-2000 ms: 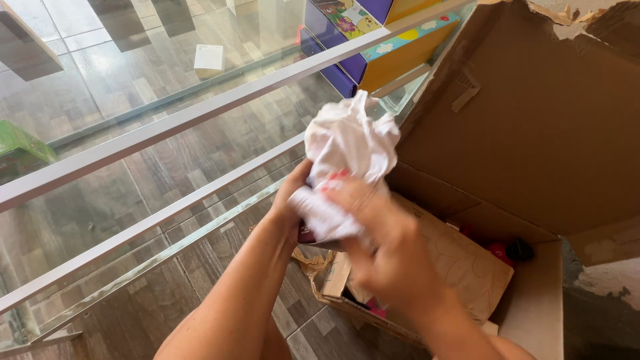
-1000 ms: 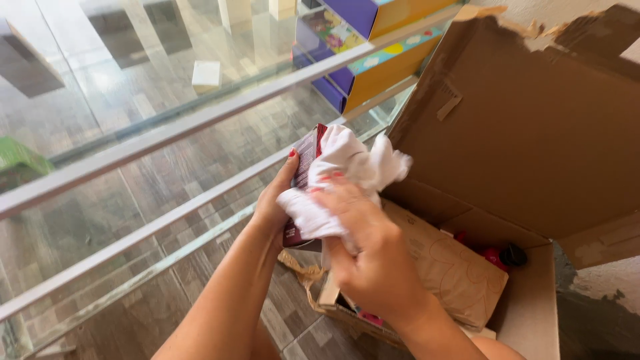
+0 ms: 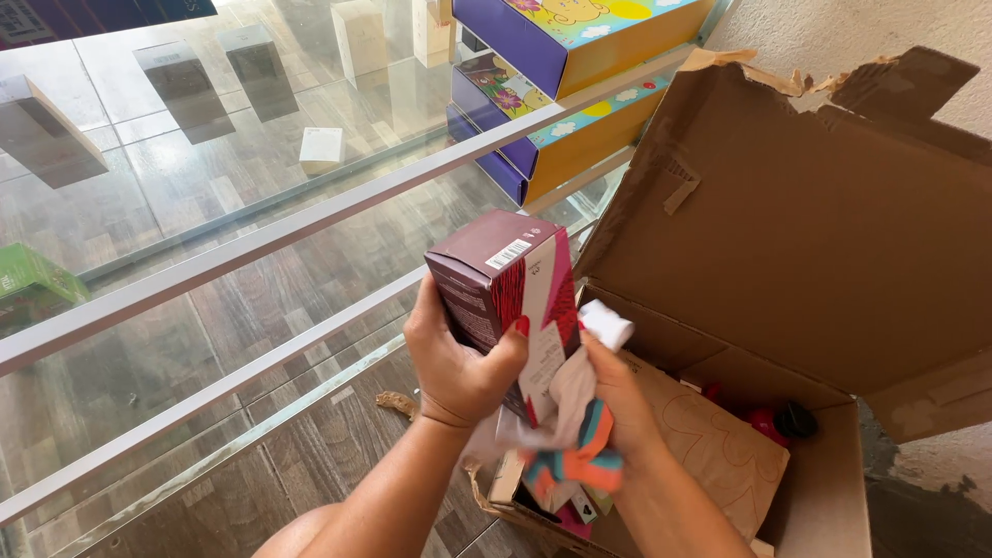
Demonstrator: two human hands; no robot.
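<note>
My left hand (image 3: 465,356) grips a maroon and pink printed carton (image 3: 542,310), its thumb across the front face and its fingers behind the left side. The carton is tilted, with its closed end and a barcode facing up. At the carton's lower right, my right hand (image 3: 620,395) holds a white cloth (image 3: 570,395) with a teal and orange part hanging below. The cloth lies against the carton's lower edge, and a white bunched end sticks out above my right fingers. Both hands are above the near edge of an open cardboard box (image 3: 825,480).
Glass shelves with a metal rail (image 3: 310,209) fill the left, holding small boxes and a green box (image 3: 35,283). Purple and yellow boxes (image 3: 612,62) are stacked at the top. The cardboard box's raised flap (image 3: 783,225) stands right; a brown paper package (image 3: 705,442) lies inside.
The white cloth covered much of the carton before; now it is at the carton's lower right and the printed front shows. My right hand has moved from the front of the carton to its right side.
</note>
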